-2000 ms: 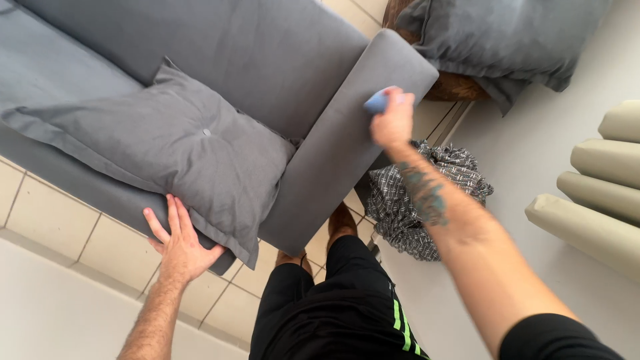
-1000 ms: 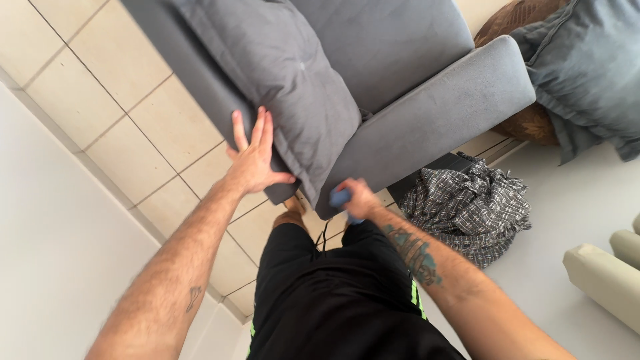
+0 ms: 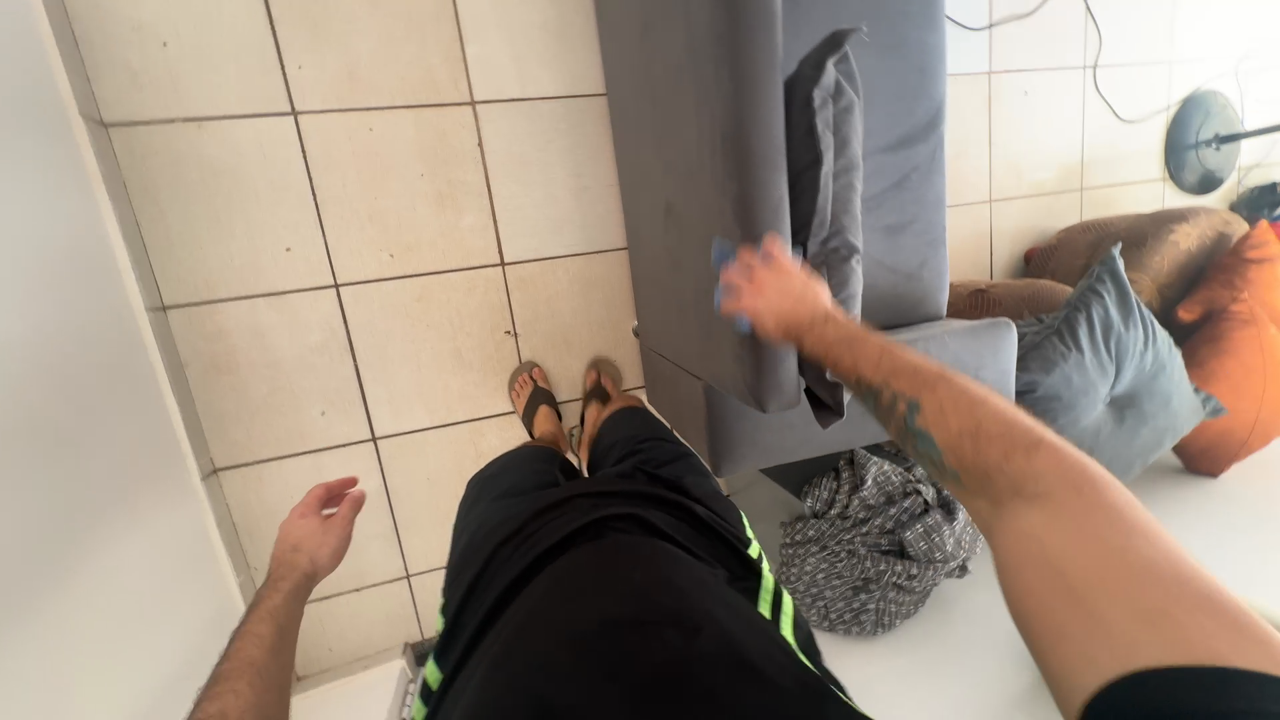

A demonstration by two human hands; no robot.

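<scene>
My right hand, blurred by motion, holds a blue cloth or sponge against the top edge of the grey sofa's back. Just beyond that hand, a grey cushion stands on edge between the backrest and the seat. Low at the left, my left hand hangs over the floor tiles with nothing in it, its fingers loosely curved. It touches neither the sofa nor the wall.
A crumpled black-and-white patterned cloth lies beside the sofa's armrest. Blue-grey, orange and brown cushions lie at the right. Behind them are a round stand base and cables. A white wall runs along the left.
My left hand has let go of the cushion and sofa edge and now hangs free. My right hand has moved from the armrest to the backrest with the blue thing. The view has turned strongly.
</scene>
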